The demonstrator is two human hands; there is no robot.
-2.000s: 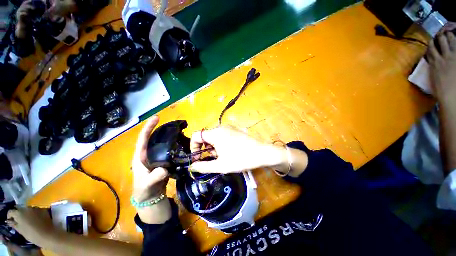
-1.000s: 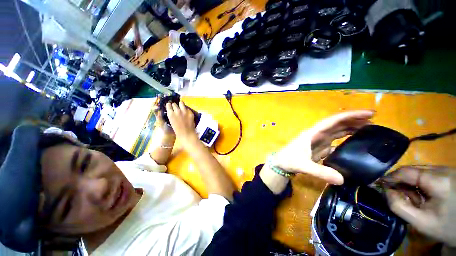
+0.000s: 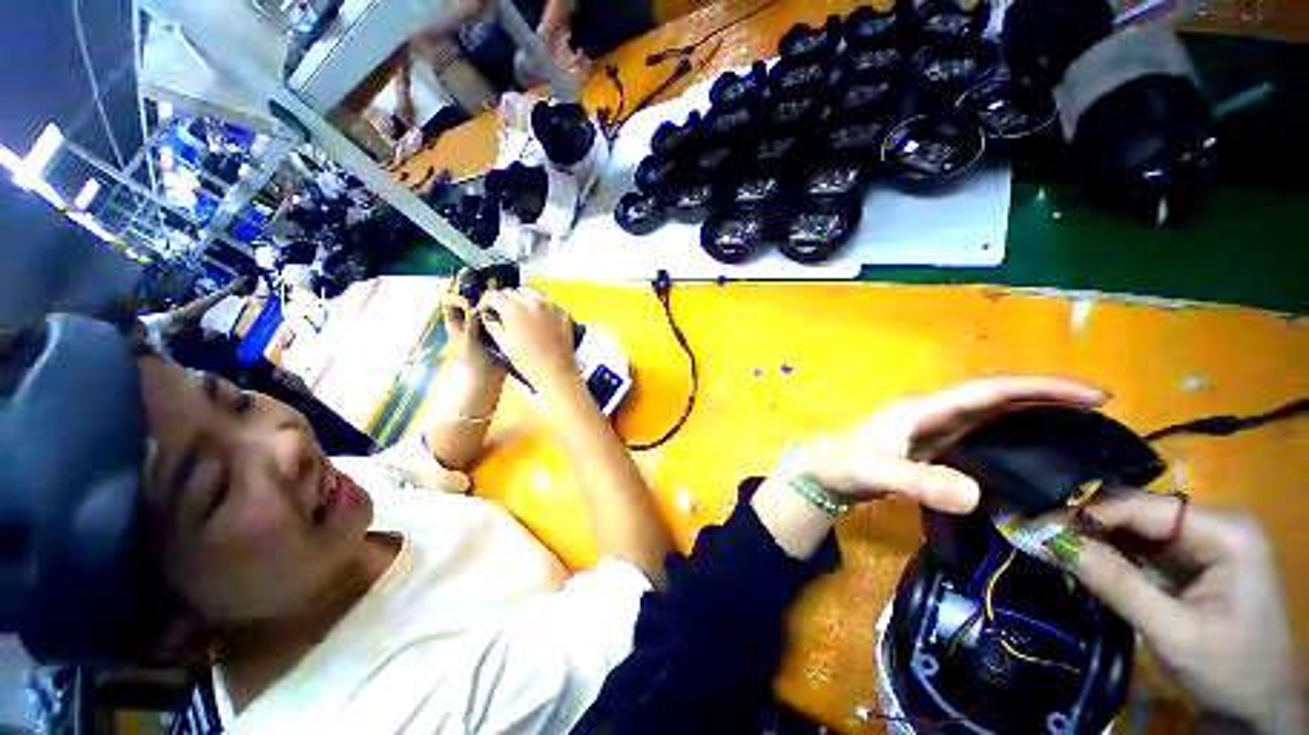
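Observation:
My left hand holds the black camera head shell above the base, its hollow side turned partly towards my right hand. My right hand is at the shell's lower opening, its fingertips at a small greenish and whitish part with thin wires; blur hides exactly what they grip. The camera base housing stands below, its round black interior open, with a silvery block inside. Yellow, blue and red wires run in the interior and up to the shell. A black cable lies behind my right hand.
A co-worker sits at the left, hands on a camera. Rows of black head units stand on a white sheet beyond the orange bench. Another camera is on the green strip. A black cable lies left of centre.
Since one second ago, the shell has tilted to show its underside edge, and my right fingertips have moved up to its opening. Earlier, the view swung left, bringing the co-worker into sight.

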